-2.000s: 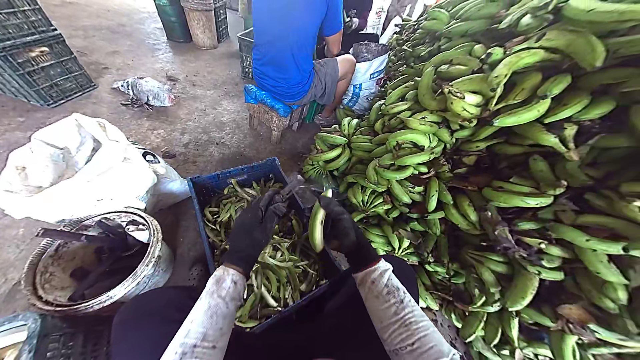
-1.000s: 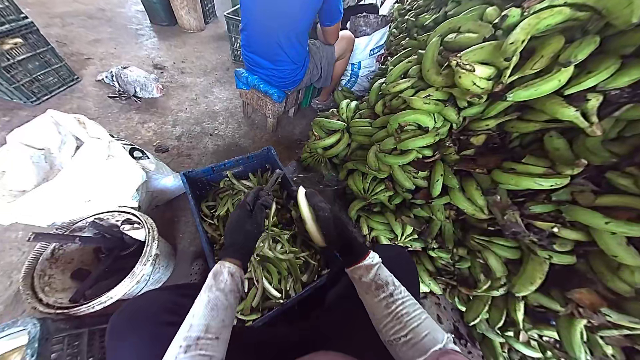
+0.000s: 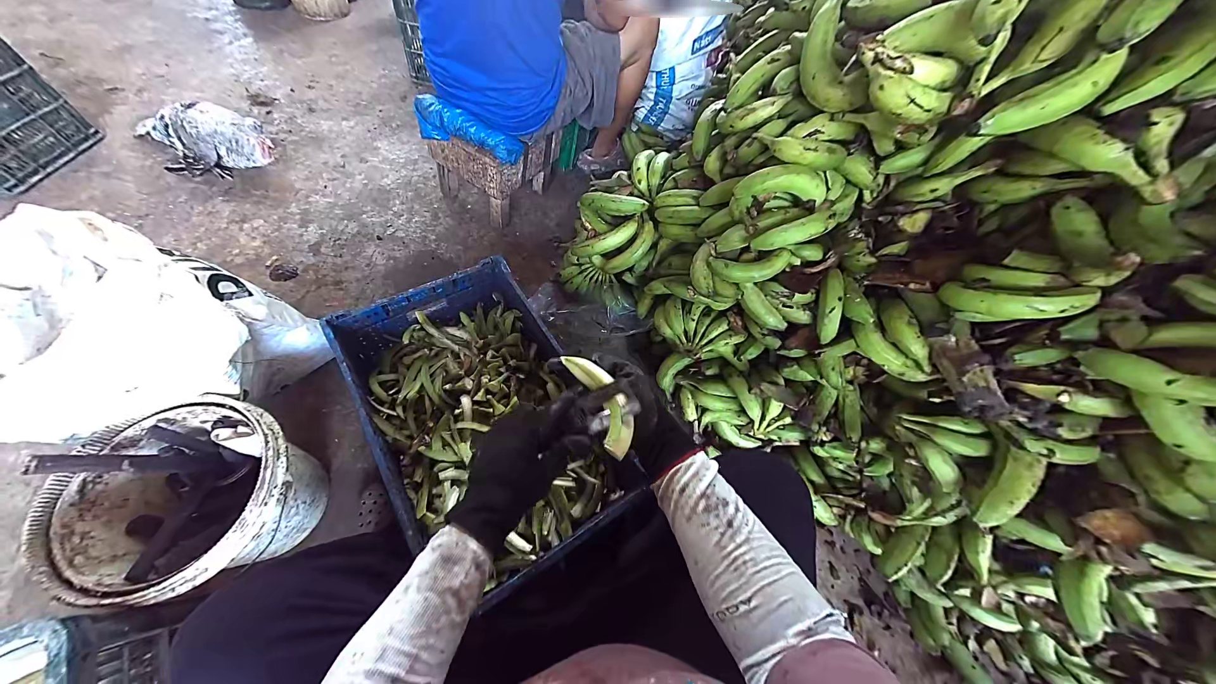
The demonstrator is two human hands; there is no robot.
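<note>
My right hand (image 3: 648,418), in a black glove, holds a partly peeled green plantain (image 3: 617,423) above the right side of a blue plastic crate (image 3: 356,366). My left hand (image 3: 518,461), gloved too, is closed at the plantain's left side; a blurred tool seems to be in its fingers, but its shape cannot be made out. Green peel strips (image 3: 446,380) fill much of the crate, which stands between my knees. A large heap of green plantain bunches (image 3: 760,247) lies beside the crate on the right.
A dirty white bucket (image 3: 294,494) with dark scraps stands at left, below a white sack (image 3: 114,323). Ahead, a person in a blue shirt (image 3: 494,57) sits on a wooden stool (image 3: 475,171). A crumpled bag (image 3: 214,138) lies on the floor; a dark crate (image 3: 38,123) is at far left.
My left hand has come up from over the peels to the plantain. The plantain, more upright one second ago, now tilts the other way, its upper end to the left.
</note>
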